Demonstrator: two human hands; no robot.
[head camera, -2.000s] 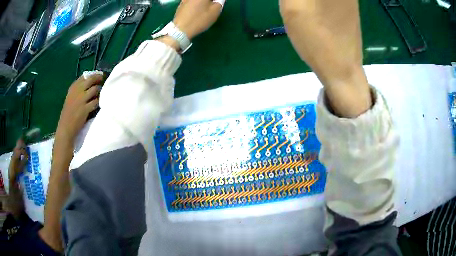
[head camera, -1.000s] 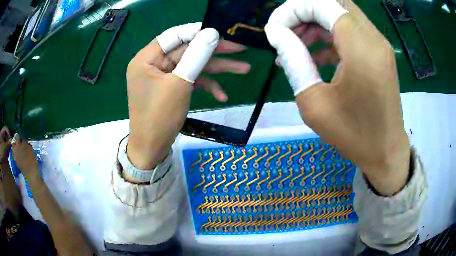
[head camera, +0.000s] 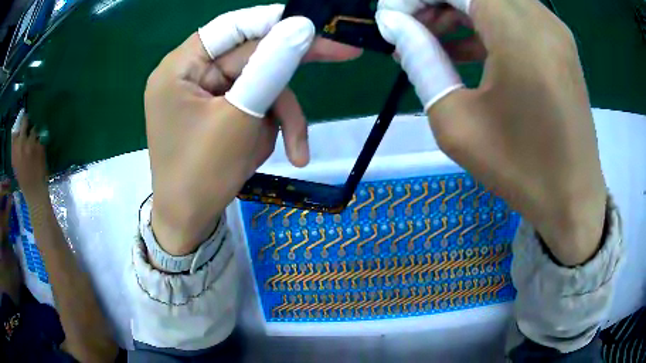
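A black phone middle frame (head camera: 374, 142) is held up at the top centre, its solid end cut off by the picture's top edge. A thin gold flex circuit (head camera: 348, 22) shows on that solid end. My left hand (head camera: 212, 106), with white finger cots on thumb and index finger, grips the frame's left side. My right hand (head camera: 496, 99), also with white cots, has its thumb and index finger on the frame's right side at the solid end. The blue flex sheet (head camera: 382, 248) with rows of orange-gold strips lies below; the frame's lower end overlaps its top left edge.
The blue sheet lies on a white foam mat (head camera: 375, 347). A shiny green bench surface (head camera: 106, 85) stretches behind it. Another person's forearm and hand (head camera: 42, 184) are at the left, near another blue sheet (head camera: 28, 244).
Two seconds ago both hands reached beyond the top edge. They have since come back with the frame between them. In the last second the frame's lower end moved slightly left, over the sheet's edge.
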